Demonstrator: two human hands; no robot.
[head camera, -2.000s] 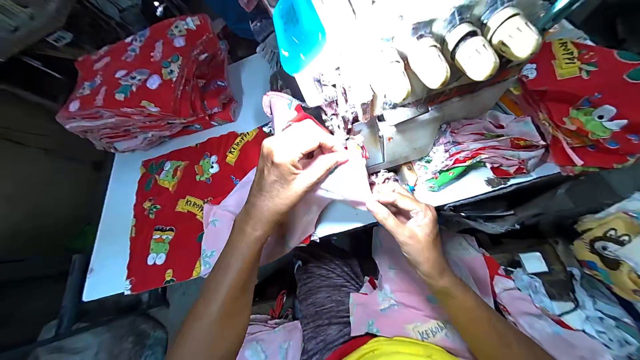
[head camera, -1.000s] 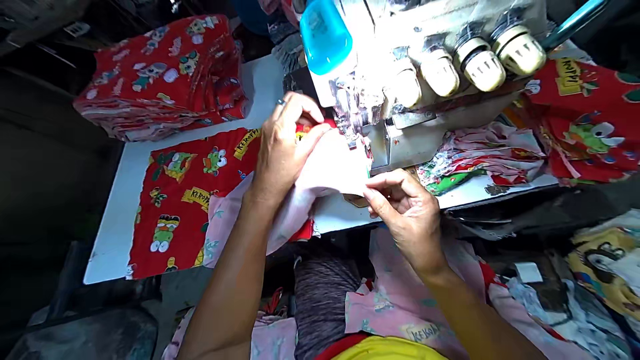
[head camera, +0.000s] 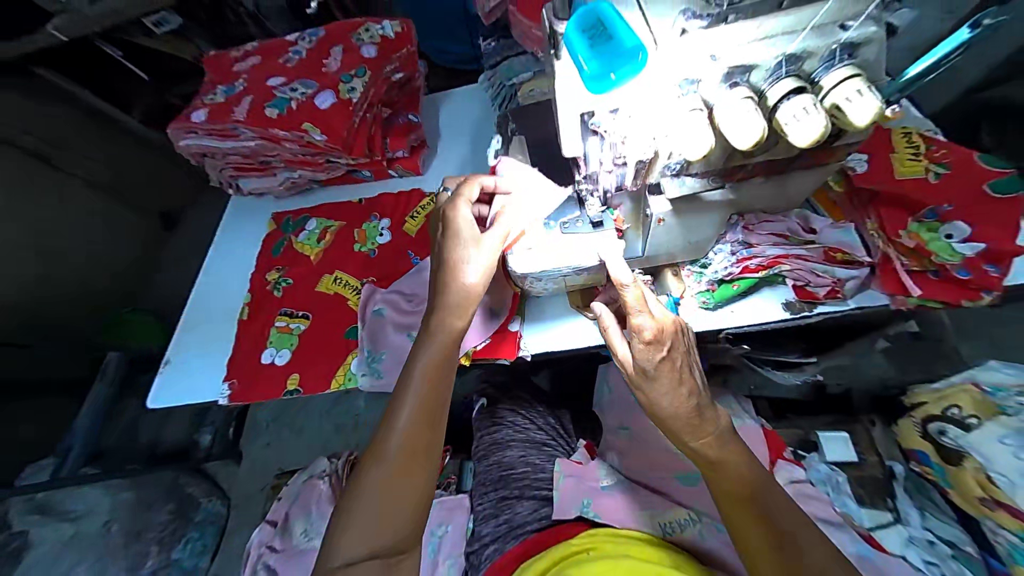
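Note:
An overlock sewing machine (head camera: 704, 184) stands at the top right, its presser foot (head camera: 594, 220) brightly lit. My left hand (head camera: 472, 240), a ring on one finger, pinches the pink underside of a printed fabric piece (head camera: 524, 196) left of the foot. Part of that piece hangs over the table, pink side up, on a red printed fabric panel (head camera: 308, 320). My right hand (head camera: 648, 328) is just in front of the foot, index fingertip at the machine's bed; glare hides whether cloth is under it. Its thumb is apart from the fingers, and no cloth shows between them.
Behind on the left of the white table (head camera: 192, 320) is a tall stack of red printed fabric (head camera: 304, 96). Crumpled pieces (head camera: 784, 256) and a red cloth (head camera: 952, 216) lie right of the machine. Pink fabric (head camera: 640, 480) drapes over my lap. A blue plastic container (head camera: 606, 46) sits on the machine.
My right hand has let go of the fabric edge it pinched and now points at the machine's bed. The left hand has shifted slightly away from the needle area, still holding the cloth.

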